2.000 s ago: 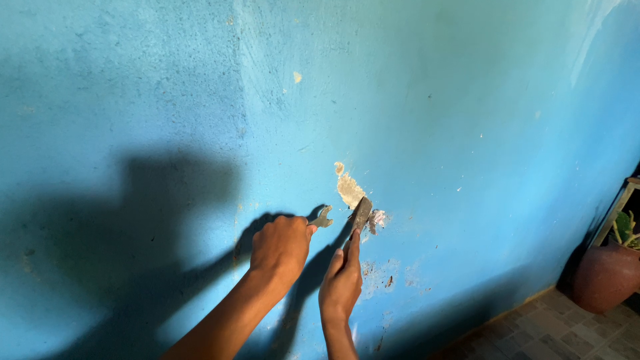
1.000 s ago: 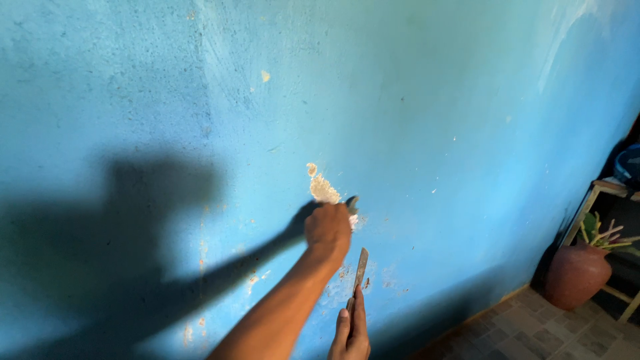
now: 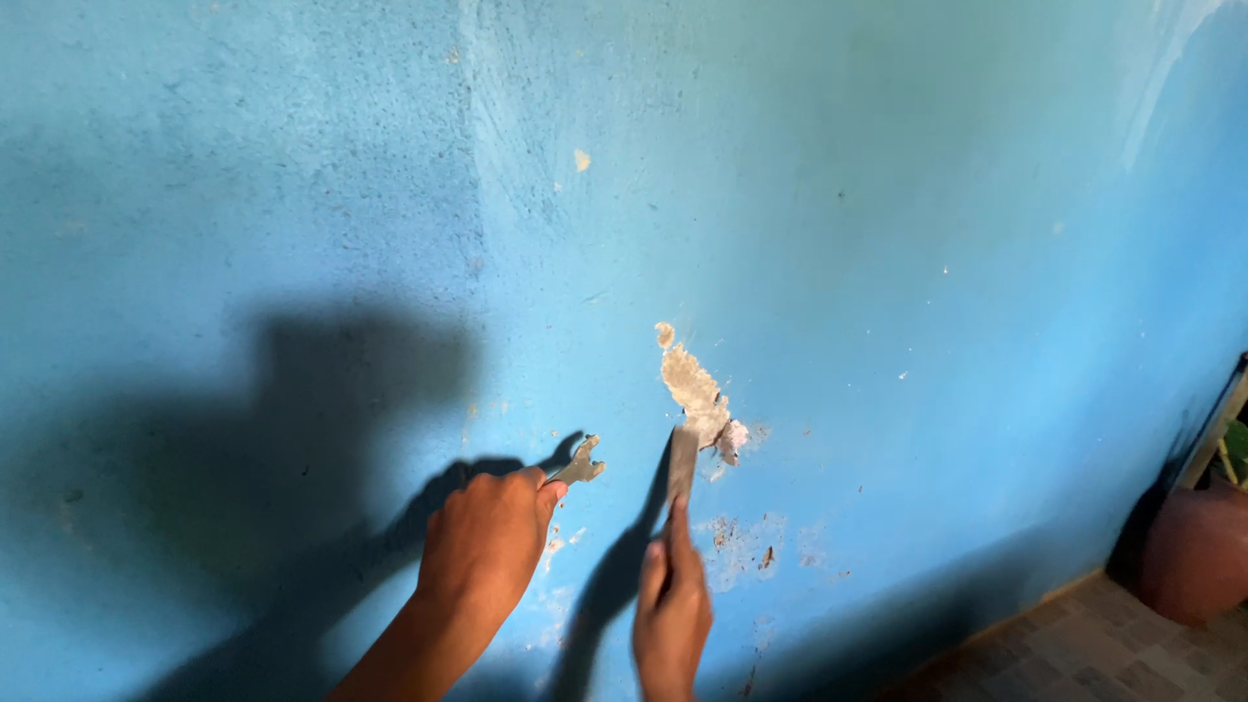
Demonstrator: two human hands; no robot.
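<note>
My left hand is closed round an open-end wrench, its jaw end sticking out to the right in front of the blue painted wall. In my right hand is a flat metal blade or scraper, held upright with the index finger along it. The blade's tip is at the lower edge of a bare patch of plaster, where the paint is gone. A loose, pale flake hangs just right of the tip. The wrench is left of the blade, apart from it.
A reddish-brown clay pot with a plant stands on the tiled floor at the lower right, beside a slanted frame piece. Smaller chipped and stained spots mark the wall below the patch. Dark shadows fall across the wall at left.
A second ago my left hand was over the patch; it is now to the left of it. My right hand has raised the blade from below to the patch's lower edge.
</note>
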